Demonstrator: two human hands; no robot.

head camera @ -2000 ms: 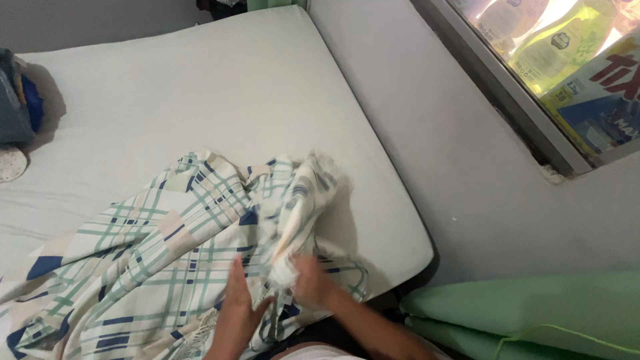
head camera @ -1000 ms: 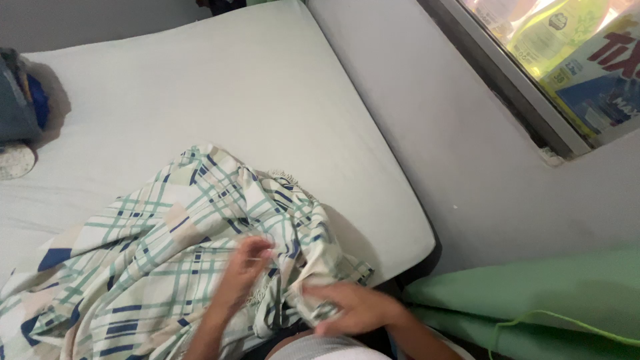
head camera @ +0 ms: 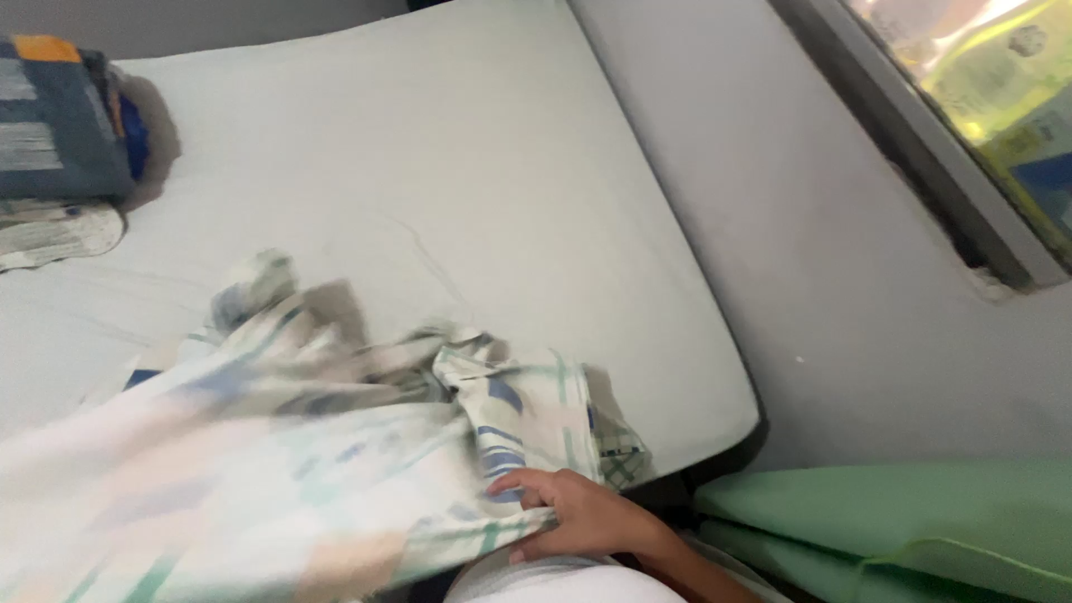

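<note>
A plaid sheet (head camera: pixel 335 469) in white, green, blue and beige lies bunched over the near part of a mattress with a pale fitted cover (head camera: pixel 469 193). Much of the cloth is blurred by motion, above all at the lower left. At the bottom centre my right hand (head camera: pixel 578 515) grips an edge of the sheet between thumb and fingers, close to the mattress's near edge. My left hand does not show; the cloth or the frame's border may hide it.
A grey folded item with orange and blue parts (head camera: pixel 67 126) rests at the bed's left. A grey wall (head camera: pixel 754 218) runs along the right side, with a window-like opening (head camera: pixel 930 142) showing product packages. Green fabric (head camera: pixel 888 511) hangs at the lower right.
The plaid sheet has been pulled into a different shape and spread toward the lower left. My left hand, visible over the cloth before, has gone out of sight.
</note>
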